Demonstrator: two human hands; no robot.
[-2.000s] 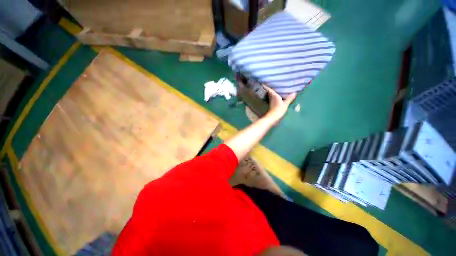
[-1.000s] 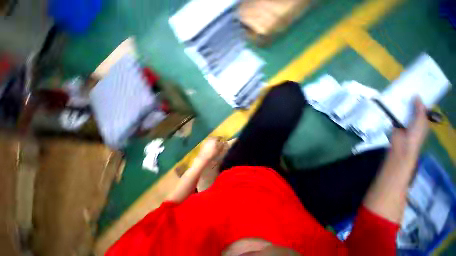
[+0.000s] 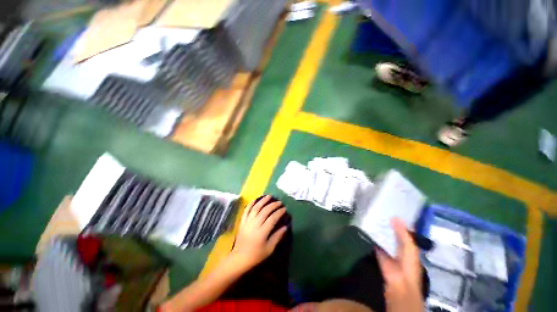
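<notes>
My right hand holds a pale grey-white sheet-metal plate by its lower edge, above the floor beside the blue bin. A dark tool handle shows between the thumb side and the bin, also in this hand; its tip is not clear. My left hand lies on my dark-trousered knee, fingers a little apart, holding nothing. A loose pile of small white-grey plates lies on the floor beyond the knees, left of the held plate.
A blue bin filled with grey brackets stands right. Slotted brackets stand in a row left. Stacked slotted panels sit on a pallet upper left. A person in blue is upper right. A box under grey cloth is lower left.
The view has turned towards the bin, and the person in blue has come into view. My left hand now lies on the knee. My right hand still holds the plate, now nearer the loose pile.
</notes>
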